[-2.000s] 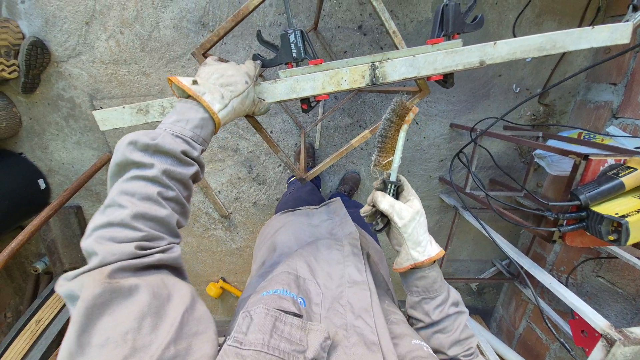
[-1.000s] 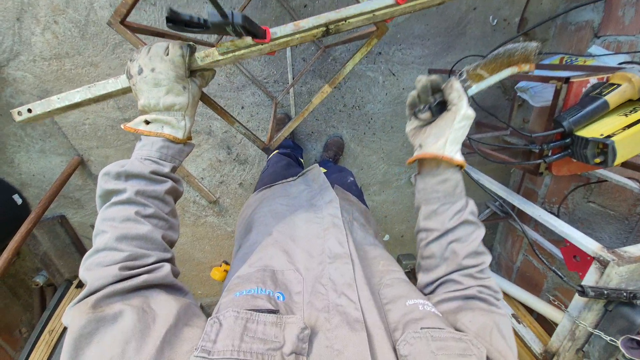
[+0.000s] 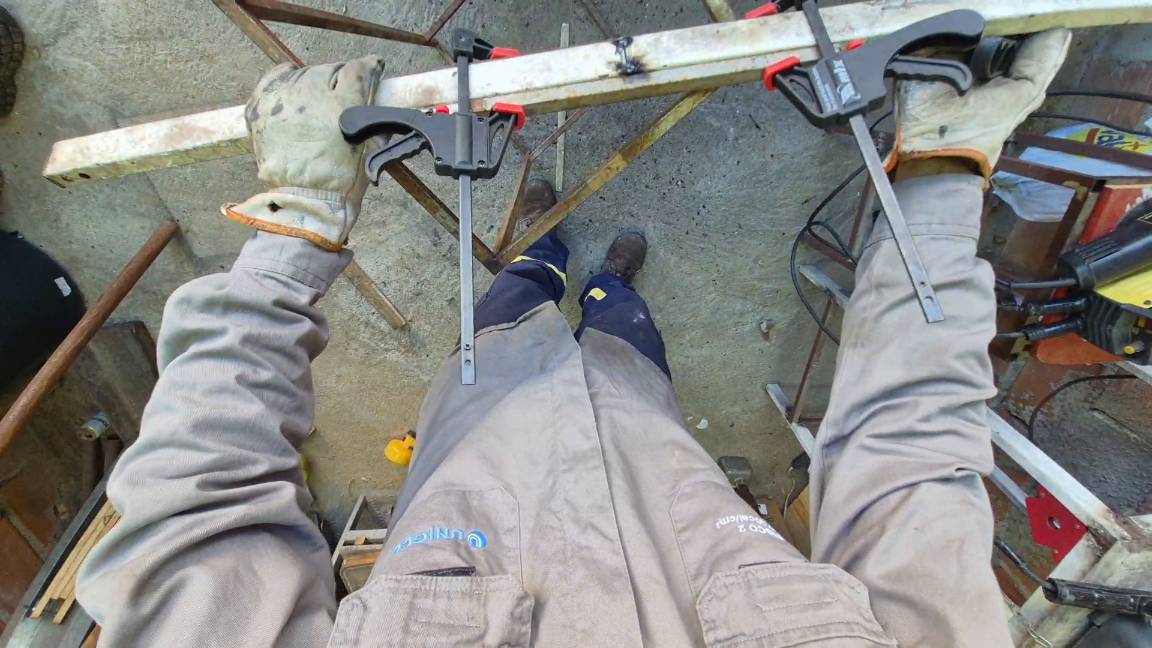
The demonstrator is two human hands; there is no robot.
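My left hand (image 3: 310, 135), in a stained leather work glove, is closed around a square metal tube (image 3: 558, 76) near its left end. Beside it, a black and red bar clamp (image 3: 463, 148) grips the tube, its bar hanging down. A second bar clamp (image 3: 841, 85) sits farther right, its bar tilted. My right hand (image 3: 976, 112), gloved too, is at the tube behind that clamp's handle; a black handle end shows at its fingers, and the wire brush's bristles are hidden. A dark weld mark (image 3: 627, 58) shows on the tube between the clamps.
Below the tube stands a rusty angle-iron frame (image 3: 612, 171). A rusty bar (image 3: 99, 315) slants at left. At right are a yellow and black machine (image 3: 1125, 288) with black cables, a red magnetic welding square (image 3: 1053, 522) and metal bars. A yellow object (image 3: 400, 448) lies on the concrete floor.
The right hand, which held the wire brush out to the right of my body, has moved up to the tube. Both clamps show fully now. The left hand remains on the tube.
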